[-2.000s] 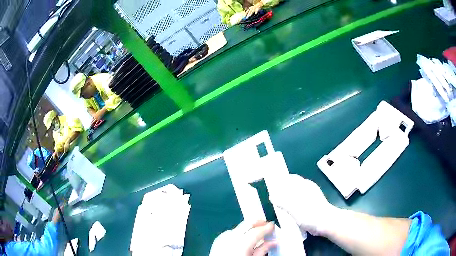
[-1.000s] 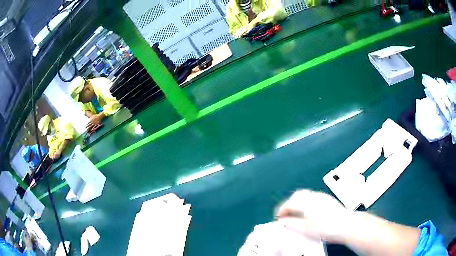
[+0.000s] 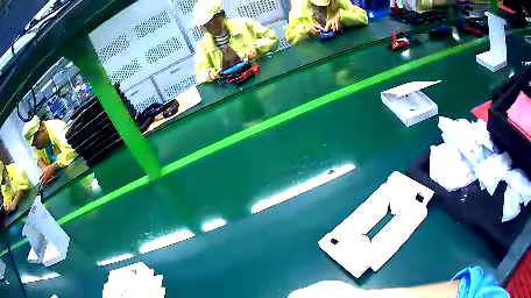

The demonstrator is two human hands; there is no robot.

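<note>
My right hand (image 3: 329,290) is a pale, overexposed shape cut off by the bottom edge. Its fingers and anything in them are hidden. My left hand is out of the picture. A folded white card insert (image 3: 378,226) with a central slot and small square holes lies on the green bench (image 3: 233,256), just above my right hand. The top of a stack of white card blanks (image 3: 135,283) shows at the bottom left.
An open white box (image 3: 410,107) stands beyond the insert; others stand at far left (image 3: 46,238) and upper right (image 3: 495,49). White crumpled pieces (image 3: 454,166) lie on a black tray (image 3: 474,212) at right. Workers in yellow (image 3: 230,43) sit across the green rail (image 3: 291,118).
The view has swung right and the scene has shifted left in it. My left hand and the card piece worked on earlier have left the picture. My right hand is now mostly below the bottom edge.
</note>
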